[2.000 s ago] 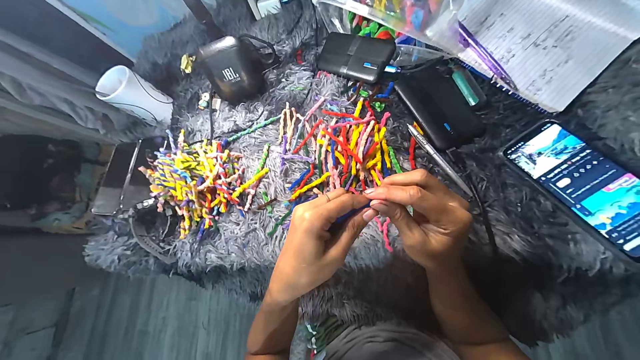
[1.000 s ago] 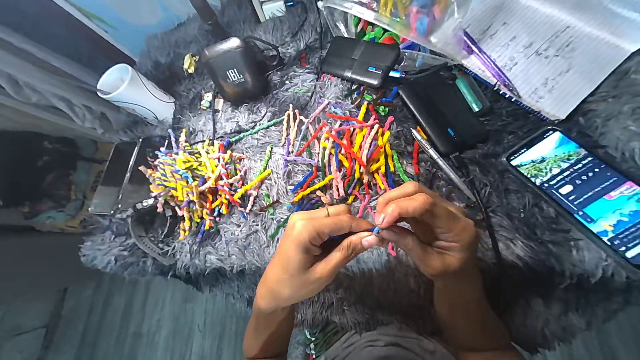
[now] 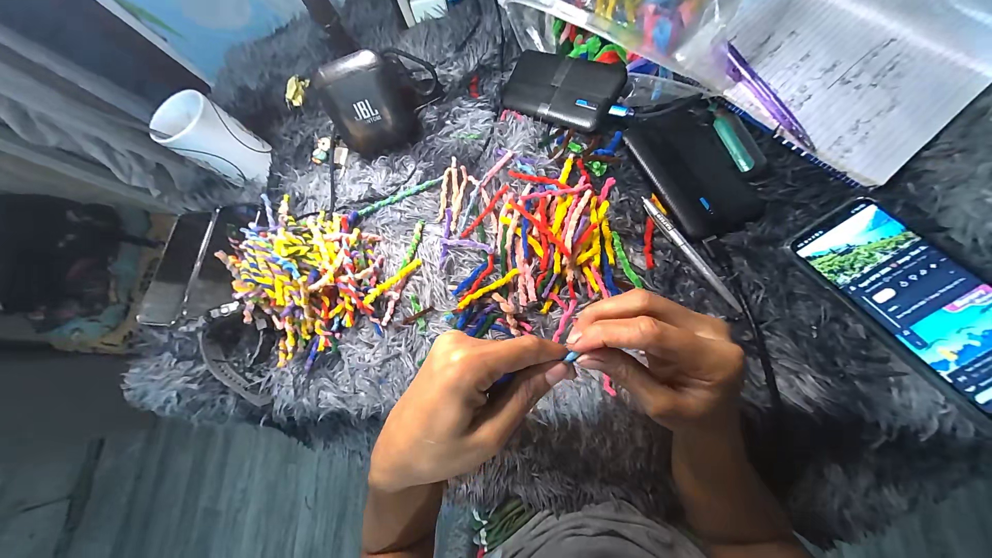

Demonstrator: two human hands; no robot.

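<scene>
My left hand [image 3: 473, 403] and my right hand [image 3: 659, 356] meet fingertip to fingertip near the front edge of the fur-covered surface. Between their thumbs and forefingers they pinch a small blue fuzzy strand [image 3: 571, 356], mostly hidden by the fingers. Just beyond the hands lies a loose pile of fuzzy, pipe-cleaner-like strands [image 3: 558, 232] in red, yellow, pink, blue and green. A denser heap of multicoloured twisted strands [image 3: 302, 271] lies further left. One long green-blue strand [image 3: 399, 195] stretches between the two piles.
Behind the piles are a black JBL case [image 3: 368, 105], a white cup [image 3: 205, 132] and two black devices [image 3: 566, 89], [image 3: 694, 174]. A silver pen [image 3: 690, 252] and a lit phone [image 3: 907, 298] lie right. A notebook [image 3: 868, 85] and a plastic bag [image 3: 620, 31] are at the back.
My hands stay together at the front of the pile, with the fingers slightly shifted. The blue bit between the fingertips shows in the last two frames.
</scene>
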